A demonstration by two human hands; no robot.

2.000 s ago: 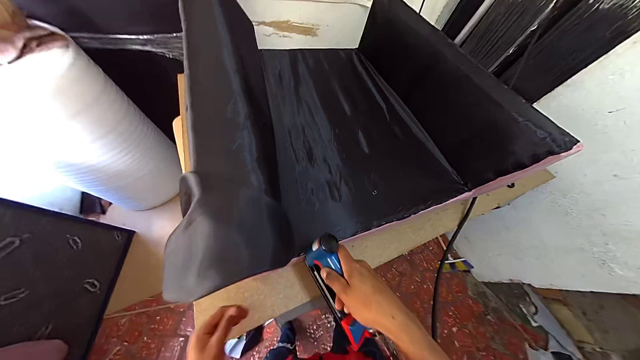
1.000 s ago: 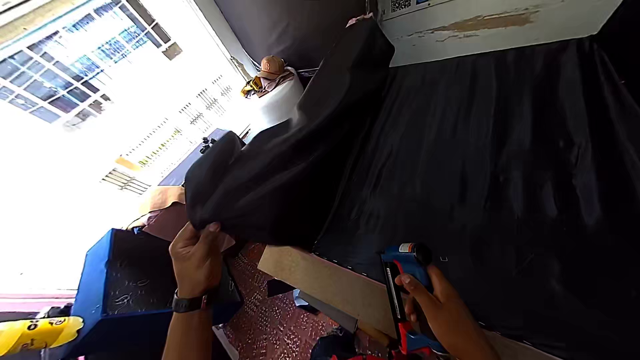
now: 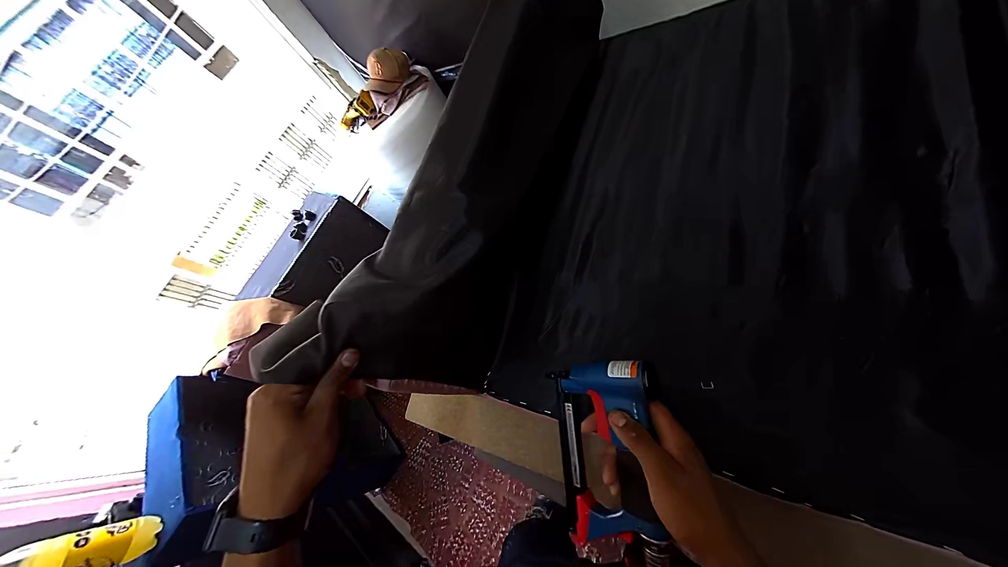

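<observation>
My left hand (image 3: 295, 429), with a dark watch on its wrist, pinches the lower edge of the black fabric (image 3: 449, 260) at its left corner. My right hand (image 3: 661, 465) is closed round the handle of a blue and red pneumatic stapler (image 3: 606, 382). The stapler's nose is over the black covering near its front edge. Staples (image 3: 772, 490) show in a row along that edge, and one lies farther in. Below the edge runs a bare board (image 3: 488, 425).
A blue and black upholstered piece (image 3: 169, 449) stands at the lower left. A white wrapped roll (image 3: 405, 146) with a tan cap (image 3: 387, 69) on top stands behind the fabric. A yellow bottle (image 3: 94, 543) is in the lower left corner. The patterned red floor (image 3: 457, 480) shows below.
Two seconds ago my left hand was off the fabric; now it holds the fabric's corner. The stapler stays in my right hand. The view has swung strongly to the left.
</observation>
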